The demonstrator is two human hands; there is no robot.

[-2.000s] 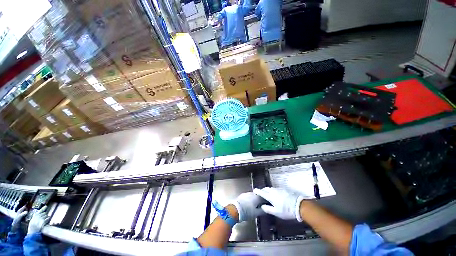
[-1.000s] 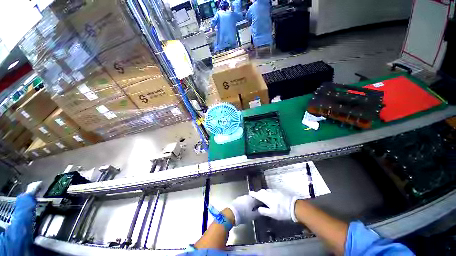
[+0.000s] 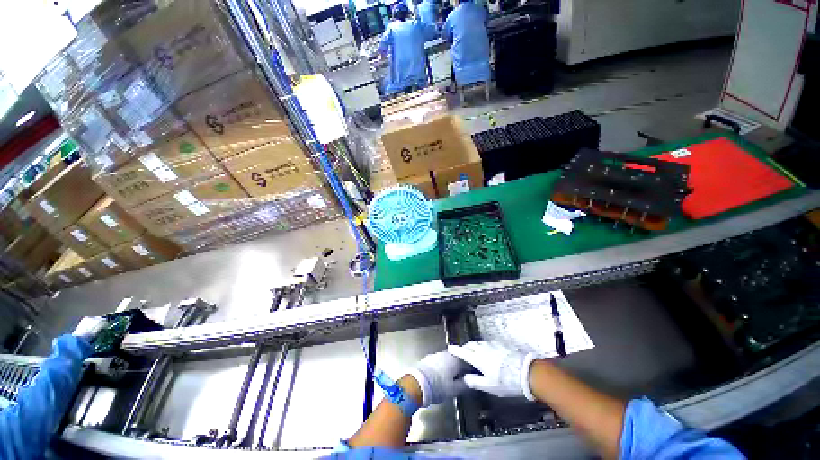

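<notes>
My left hand [image 3: 438, 377] and my right hand [image 3: 500, 367] wear white gloves and rest together over the conveyor, fingers touching. Their fingers overlap, so I cannot tell whether anything is between them. A blue wrist strap [image 3: 396, 393] is on my left wrist. A white record sheet [image 3: 517, 325] lies on the line just beyond my right hand, with a black marker pen [image 3: 557, 325] on it. A circuit board in a dark carrier [image 3: 764, 287] sits on the line at the far right.
Conveyor rails [image 3: 270, 319] run left to right. On the green mat [image 3: 530, 235] are a parts bin [image 3: 477, 242], a blue fan [image 3: 402, 217], a black-and-brown fixture [image 3: 622, 190] and a red sheet [image 3: 733, 177]. Another person's blue sleeve [image 3: 45, 391] reaches a small bin [image 3: 115, 332] at far left.
The view has shifted slightly since the earliest frame. At far left, the other person's arm has moved from the line to the small bin. My hands have stayed together in place.
</notes>
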